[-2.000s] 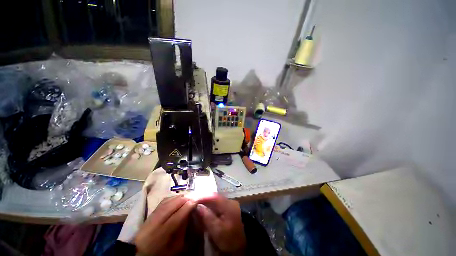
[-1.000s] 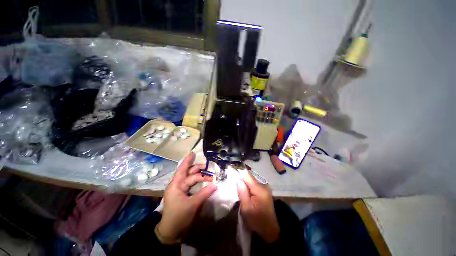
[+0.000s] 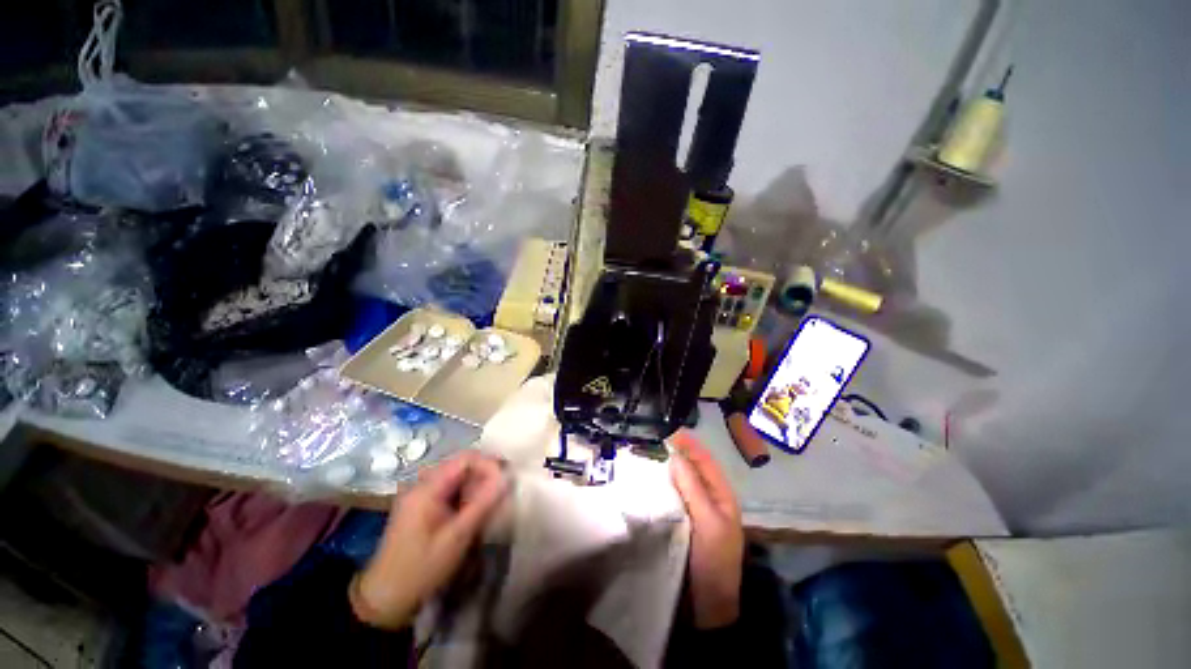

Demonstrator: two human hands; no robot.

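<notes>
A white to pale beige garment piece (image 3: 594, 555) lies under the button clamp (image 3: 594, 460) of the black button-sewing machine (image 3: 636, 346) and hangs over the table's front edge. My right hand (image 3: 709, 523) holds the cloth's right edge beside the machine head, with the fingers partly behind the cloth. My left hand (image 3: 431, 533) is at the cloth's left side, its fingertips curled together and blurred; I cannot tell whether they grip the cloth. The lamp light is bright around the clamp, and no button can be made out there.
The beige button tray (image 3: 442, 391) stands left of the machine, with crumpled plastic bags (image 3: 92, 307) further left. A lit smartphone (image 3: 809, 383) leans at the right, beside a reddish-brown handle (image 3: 747, 440). The control panel (image 3: 739, 298) is partly hidden behind the head. Yellow thread spool (image 3: 850, 295) lies behind the phone.
The view has shifted, so the machine stands further right. My left hand has moved left, away from the clamp. My right hand has moved to the cloth's right edge, and more cloth lies spread in front.
</notes>
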